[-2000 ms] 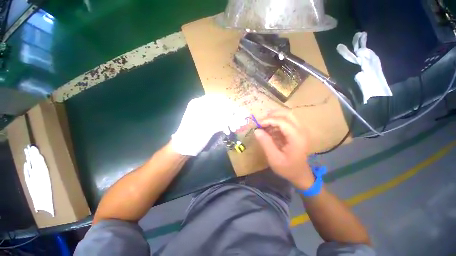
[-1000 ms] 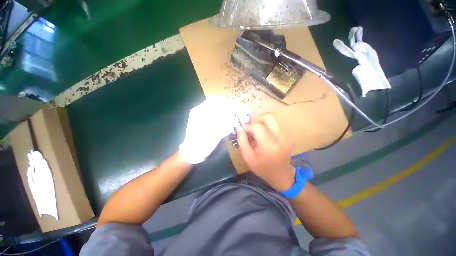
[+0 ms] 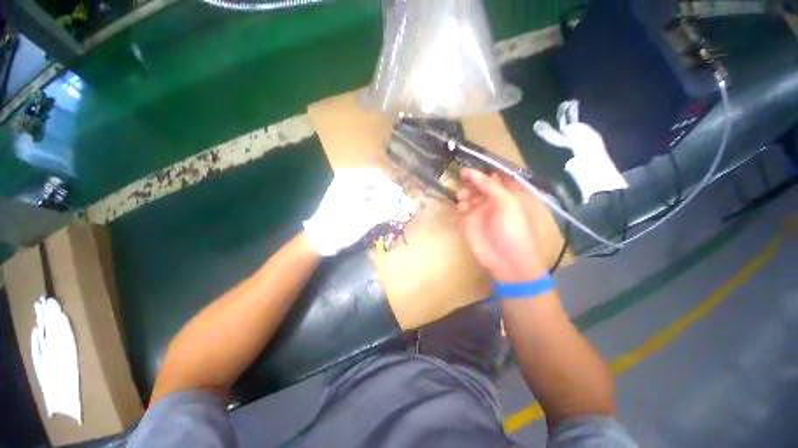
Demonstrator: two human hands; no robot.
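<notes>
My left hand [image 3: 354, 210], in a white glove, holds the small wired assembly [image 3: 385, 237] over the left edge of the tan board [image 3: 437, 284]. The assembly is dark with a yellow bit, blurred and partly hidden by the glove. My right hand [image 3: 501, 226], bare with a blue wrist strap [image 3: 524, 286], is raised beside the iron stand, fingers partly spread, with nothing seen in it. The soldering iron [image 3: 490, 159] rests in the black stand [image 3: 423, 156]. The tip-cleaning tray [image 3: 450, 178] shows partly behind my right fingertips.
The clear fume hood [image 3: 442, 66] hangs above the stand. A spare white glove [image 3: 584, 156] lies at right, near a dark box [image 3: 630, 79] with a pale tube and cables. An open carton [image 3: 98, 324] with a white glove [image 3: 56, 360] stands at left.
My right hand has left the wired assembly and moved up and right to the iron stand, its fingers opening. My left hand still holds the assembly. The camera view has shifted.
</notes>
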